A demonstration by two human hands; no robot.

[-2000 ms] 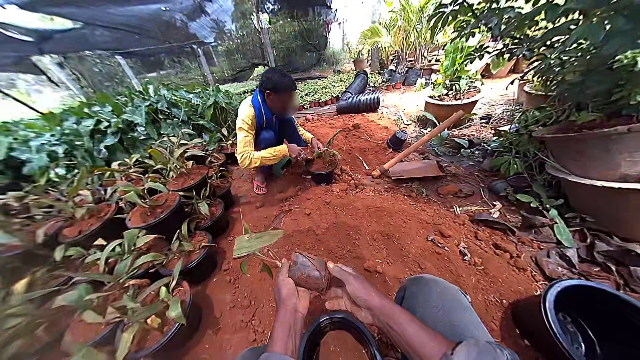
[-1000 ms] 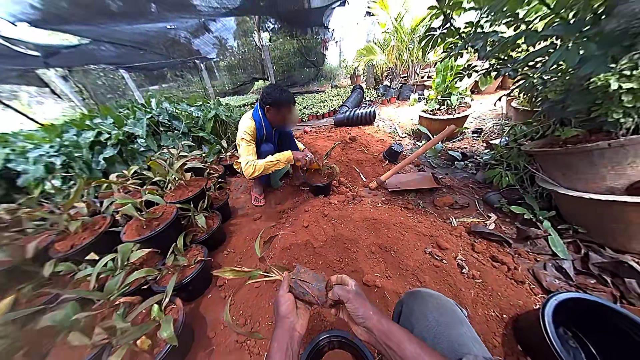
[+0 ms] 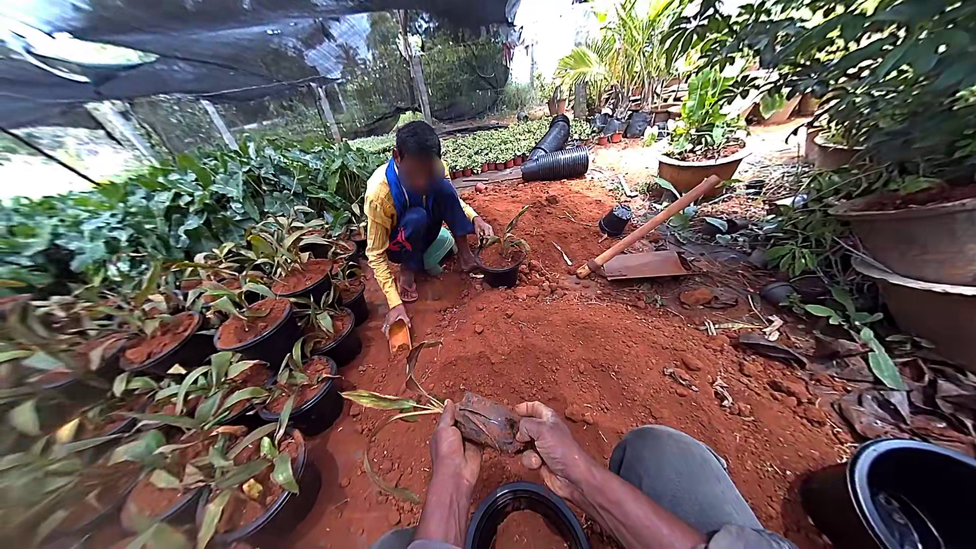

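A seedling in a dark plastic grow bag (image 3: pixel 488 423) lies on its side between my hands, its long leaves (image 3: pixel 389 402) pointing left. My left hand (image 3: pixel 455 450) grips the bag at the stem end. The fingers of my right hand (image 3: pixel 550 446) pinch the bag's other end. Right below them is a round black plastic pot (image 3: pixel 528 496) with red soil inside. Ahead, a crouching person in a yellow shirt (image 3: pixel 381 221) holds an orange scoop (image 3: pixel 399 336) at the soil, the other hand at a potted plant (image 3: pixel 501 267).
Black pots with plants (image 3: pixel 263 335) crowd the left side. A hoe with a wooden handle (image 3: pixel 656 225) lies on the red soil mound ahead. At the lower right stands an empty black pot (image 3: pixel 907 496); large planters (image 3: pixel 915 236) line the right edge.
The co-worker's one hand has moved from the potted plant down to the soil at the left, with an orange scoop. My hands still hold the bag, now with my right fingers pinching its end.
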